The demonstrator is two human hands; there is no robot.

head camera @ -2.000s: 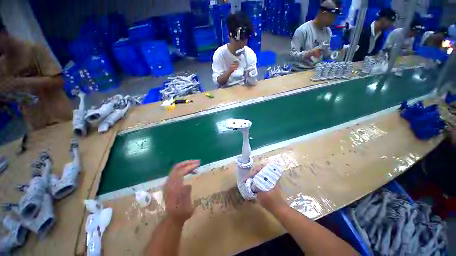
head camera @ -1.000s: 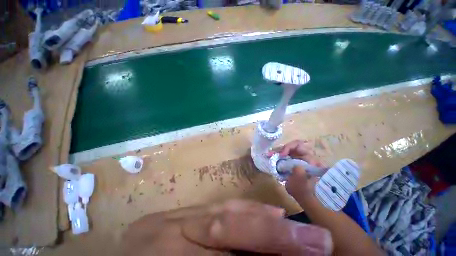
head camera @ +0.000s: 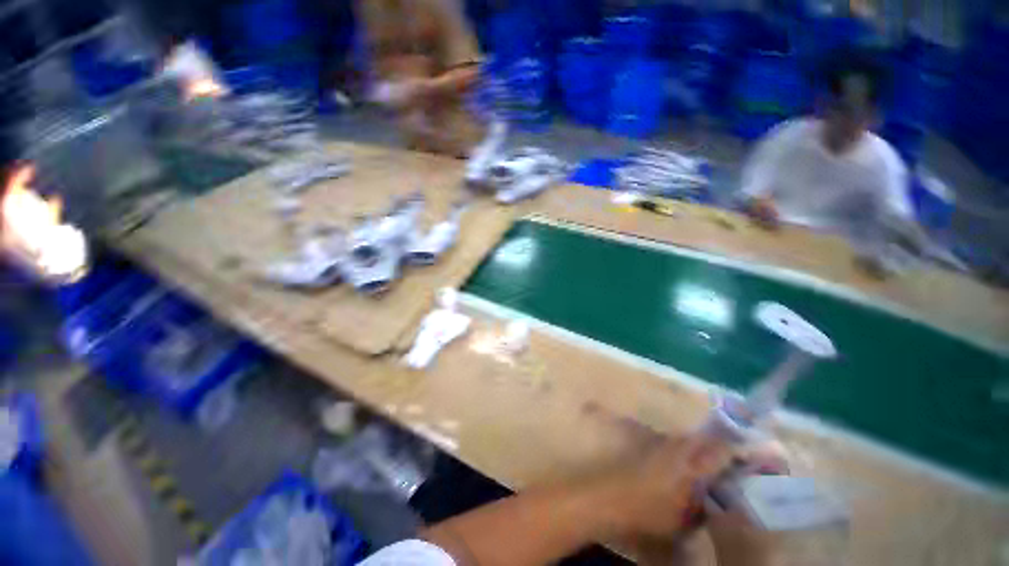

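Note:
A pale two-arm unit (head camera: 727, 420) is at the lower right over the near bench edge. One arm points up to the right and ends in a white oval foot (head camera: 794, 329) over the green belt. The other foot (head camera: 791, 503) is low and blurred. My left hand (head camera: 658, 475) reaches in from the lower left, its fingers around the joint. My right hand (head camera: 747, 470) is on the joint too, partly hidden behind my left hand and the unit. Both hands are blurred.
Small white pieces (head camera: 438, 328) lie by the cardboard edge, another (head camera: 515, 335) beside them. Grey units (head camera: 371, 249) lie on cardboard at left. The green belt (head camera: 620, 282) runs beyond. Two people are across the bench. Blue crates (head camera: 271, 525) stand on the floor at lower left.
The view has swung left, blurring the picture. My left hand has moved from the near foreground to the unit's joint. My right hand still holds the unit.

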